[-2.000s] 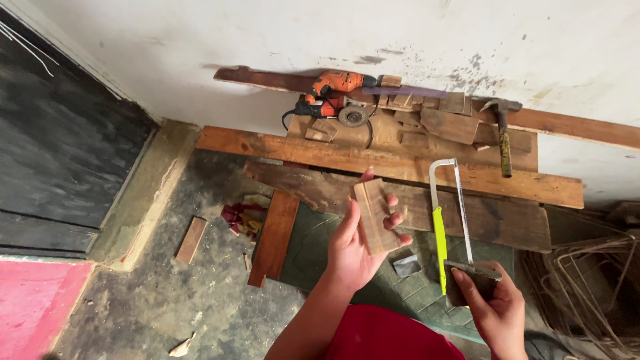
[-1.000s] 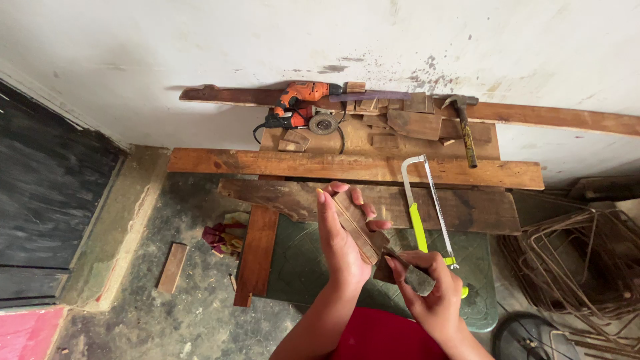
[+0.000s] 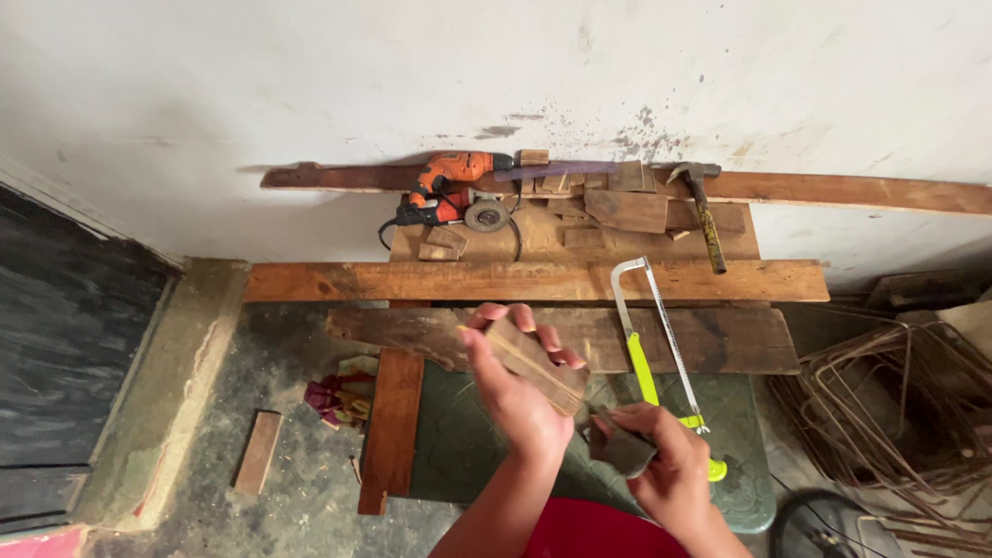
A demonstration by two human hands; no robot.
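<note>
A small rectangular wooden block [image 3: 535, 364] with a pale stripe lies in my left hand [image 3: 515, 395], gripped between thumb and fingers. My right hand [image 3: 670, 457] pinches a dark, bent piece of sheet, perhaps sandpaper [image 3: 620, 446], just right of the block and apart from it. Behind my right hand, a hacksaw-type bow saw [image 3: 642, 364] with a bright yellow-green handle leans across the wooden planks and the green table [image 3: 457, 434]. Part of its handle is hidden by that hand.
Long planks [image 3: 542, 280] lie across the work area. Beyond them are an orange drill [image 3: 457, 170], an angle grinder [image 3: 473, 211], a claw hammer [image 3: 705, 217] and wood offcuts [image 3: 626, 211]. Bent metal rods [image 3: 868, 395] stand at right; a wood piece [image 3: 260, 452] lies on the floor.
A second ago the dark sheet was against the lower end of the block; now my right hand holds it apart. My left hand still holds the block.
</note>
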